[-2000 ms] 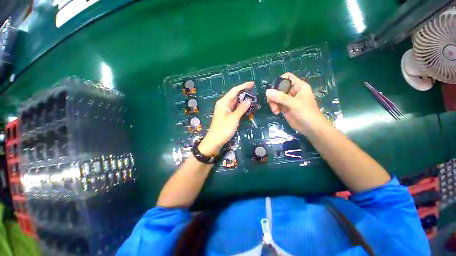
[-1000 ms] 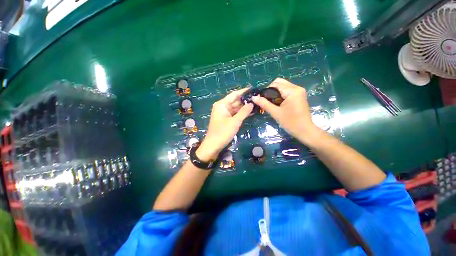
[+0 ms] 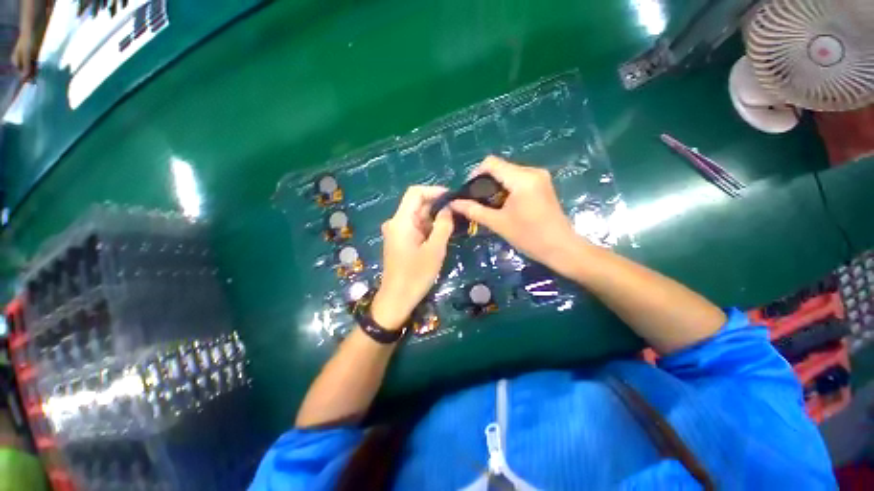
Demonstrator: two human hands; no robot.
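Observation:
My left hand (image 3: pixel 414 247) holds a small dark part (image 3: pixel 442 203) between thumb and fingers. My right hand (image 3: pixel 522 206) grips a dark rounded housing (image 3: pixel 484 190) right beside it, and the two pieces meet or nearly meet. A bit of orange flex shows just under them. The fingers hide the contact. Below lies a clear blister tray (image 3: pixel 402 151). Pale discs with orange flex sit in its left pockets, such as this disc (image 3: pixel 337 222), and another disc (image 3: pixel 480 295) sits near its front edge.
Stacked blister trays (image 3: pixel 125 316) stand at the left. Tweezers (image 3: pixel 702 165) lie at the right, near a white fan (image 3: pixel 815 53) and a metal bar (image 3: pixel 661 62). Red trays (image 3: pixel 815 364) with black parts are at the lower right. Another person's hand (image 3: pixel 24 53) shows at the top left.
My hands first were apart, each with a part, then came together. The dark piece in my left hand has turned and no longer shows its silver inner face. The view has shifted slightly.

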